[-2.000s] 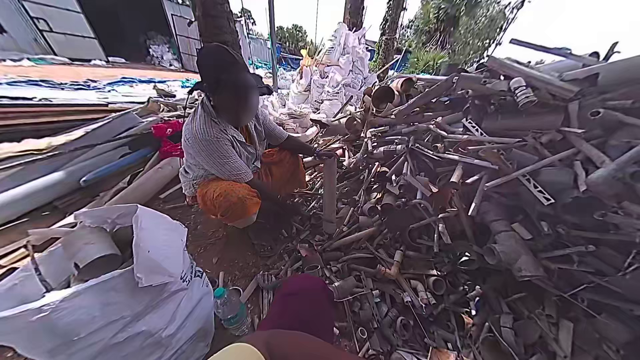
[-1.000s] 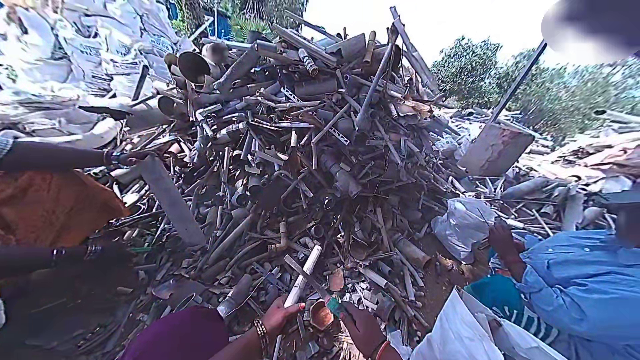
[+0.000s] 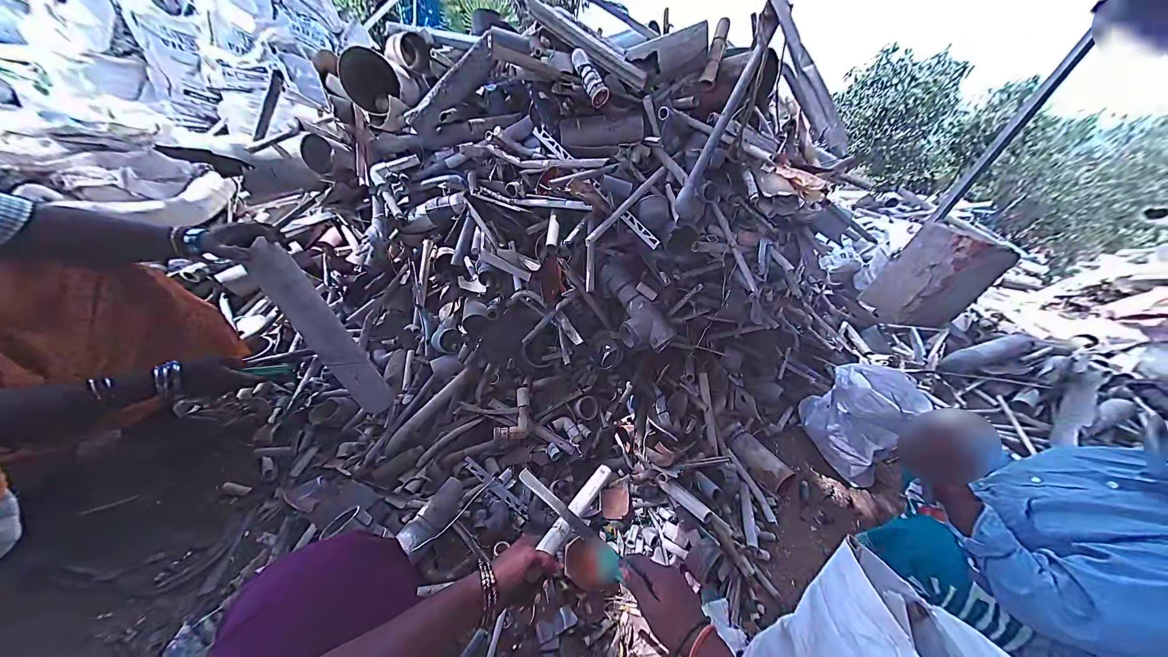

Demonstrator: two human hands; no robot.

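Observation:
At the bottom middle, my left hand (image 3: pixel 525 568) is closed on the lower end of a pale plastic pipe (image 3: pixel 577 511) that slants up to the right. Just right of it, my right hand (image 3: pixel 659 593) grips a green-handled tool (image 3: pixel 606 564), whose kind I cannot make out. A thin flat strip (image 3: pixel 552 502) crosses the pipe; whether it belongs to the tool is unclear. Between my hands shows a round brownish piece (image 3: pixel 578 558), partly covered by the green part. Small pipe scraps lie around and beneath both hands.
A tall heap of scrap pipes (image 3: pixel 630 265) rises in front. At left, a co-worker's hand (image 3: pixel 239 239) holds a flat grey piece (image 3: pixel 319 324). Another person in a blue shirt (image 3: pixel 1077 538) sits at right, near a white bag (image 3: pixel 862 415). An open white sack (image 3: pixel 867 611) stands near my right hand.
The view has swung right from the crouching co-worker to the heap. Two seconds ago my hands were not visible; one second ago they were at the bottom middle with the pale pipe, as now.

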